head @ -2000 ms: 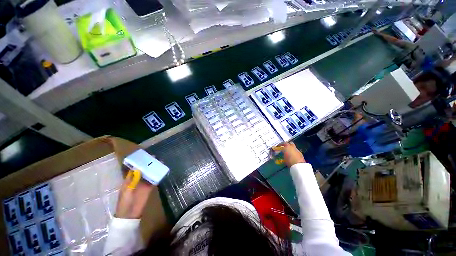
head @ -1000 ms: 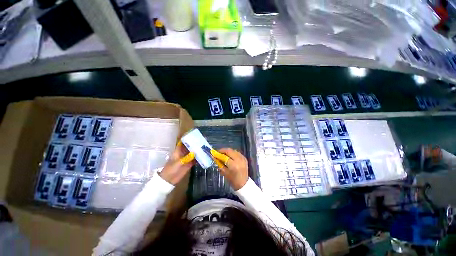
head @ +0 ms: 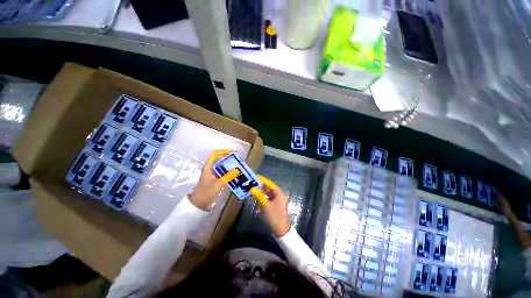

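Note:
A phone-sized unit (head: 237, 176) is held between both hands near the carton's right edge, its blue-edged face with black and white detail showing. My left hand (head: 211, 179) grips its left side, with the thumb across the face. My right hand (head: 272, 205) holds its lower right end. Both hands have yellow-orange finger cots. The carton (head: 61, 224) at the left holds a clear blister tray (head: 174, 169), with several units in rows on its left part and whitish empty pockets at its right.
Empty blister trays (head: 288, 180) lie right of the carton, then the filled tray stack (head: 367, 233) and a white tray (head: 474, 247) with several units. Behind runs the conveyor (head: 268, 119) with spaced units, below a shelf and post (head: 216, 58). Another person's arm (head: 512, 218) reaches in at right.
The view has turned left, towards the carton. The unit was plain side up before and now shows its blue-edged, detailed face. Both hands still hold it.

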